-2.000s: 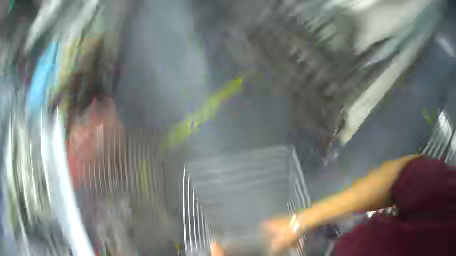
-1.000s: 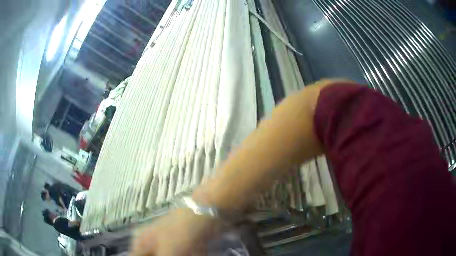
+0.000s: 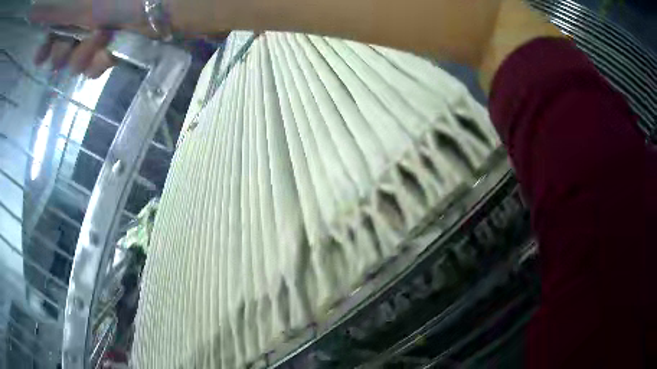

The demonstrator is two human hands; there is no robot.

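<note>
Cream cloth (image 3: 288, 180) lies in long, narrow ridges across the middle of the view. Its near ends hang in open, wavy folds over a metal edge. A pronged metal frame (image 3: 108, 180) with a flat, dotted bar and thin wires stands up at the left. My right arm reaches from the right across the top of the view. My right hand (image 3: 76, 54) is at the upper left, its fingers curled at the frame's top bar. The back of the hand is partly cut off by the top edge. My left hand is out of the picture.
A silver edge bar (image 3: 374, 277) runs below the cloth ends, with a dark space under it. A bank of shiny metal tubes (image 3: 598, 50) shows at the upper right. Crumpled, pale green cloth (image 3: 140, 230) shows behind the frame.
My right hand has moved from the lower middle to the upper left. The metal frame now stands in view at the left. The cloth looks closer and the view has turned.
</note>
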